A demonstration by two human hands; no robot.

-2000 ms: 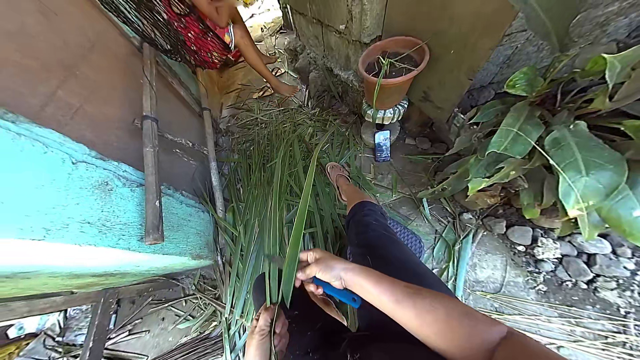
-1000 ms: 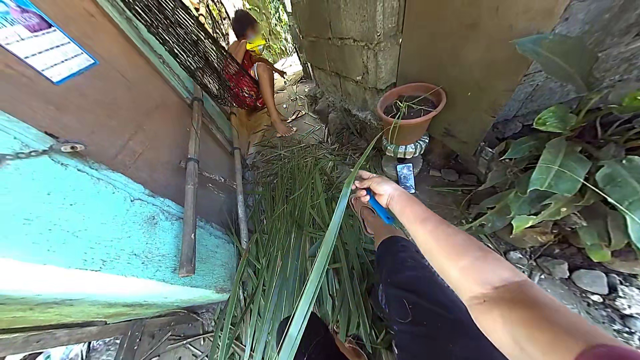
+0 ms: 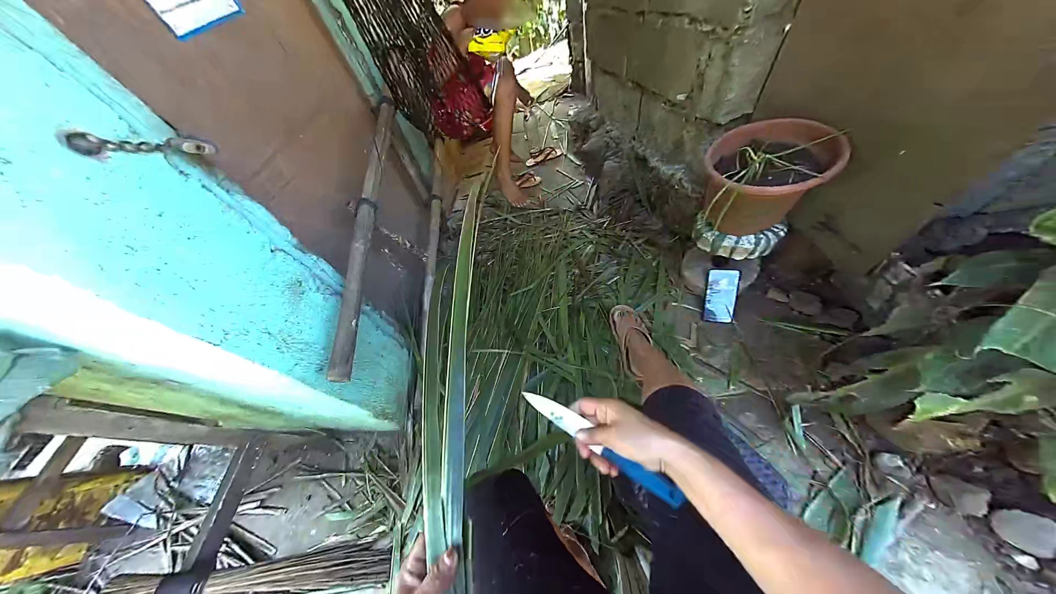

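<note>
My right hand (image 3: 623,437) grips a knife with a blue handle (image 3: 642,477). Its pale blade (image 3: 554,412) points up and left, above my lap. At the bottom, left of my knee, my left hand (image 3: 429,569) holds the lower end of a long green palm leaf strip (image 3: 459,371), which stretches up toward the top of the pile. Beneath and beyond lies a thick heap of cut green palm leaves (image 3: 549,305) on the ground between my legs and the wall.
A person (image 3: 470,91) sits at the far end of the path. A terracotta-coloured pot (image 3: 763,202) stands at the right, with a smartphone (image 3: 721,295) propped below it. Bamboo poles (image 3: 360,247) lean along the left wall, and broad-leaved plants (image 3: 982,346) and stones (image 3: 1023,530) line the right side.
My right hand has come back toward my lap from its outstretched position along a leaf a second ago. My left hand, out of view then, shows again at the bottom.
</note>
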